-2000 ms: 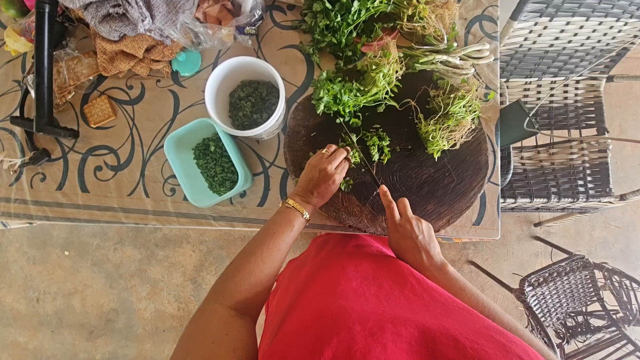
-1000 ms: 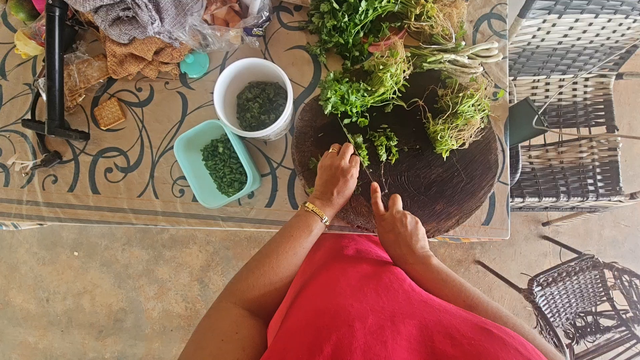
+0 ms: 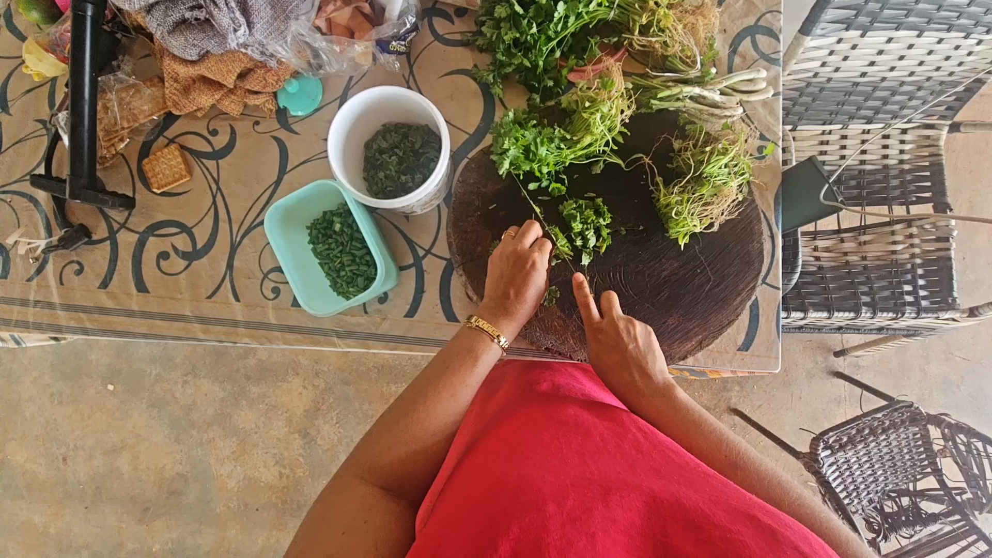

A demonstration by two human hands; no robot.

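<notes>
My left hand (image 3: 518,267), with a gold bracelet at the wrist, pinches green herb sprigs (image 3: 559,242) on the round dark wooden chopping board (image 3: 659,287). In my right hand (image 3: 622,337) is a thin knife (image 3: 572,266), its handle hidden by the hand and its index finger stretched along the top. Cut herb leaves (image 3: 587,225) lie just beyond the blade. Leafy herbs (image 3: 535,147) cover the board's far side, and a rooted bunch (image 3: 701,182) rests at its right. Chopped greens fill part of a white tub (image 3: 339,147) and a turquoise container (image 3: 283,248) left of the board.
A cracker (image 3: 166,168), a turquoise lid (image 3: 300,94), cloths (image 3: 221,77), plastic bags and a black stand (image 3: 83,116) occupy the table's left side. Woven chairs (image 3: 868,263) stand right of the table, with a cord and a dark flat object (image 3: 806,194) by its edge.
My left hand has moved slightly nearer the knife hand, and more cut leaves lie beyond the blade. The containers and the large herb bunches stay in place.
</notes>
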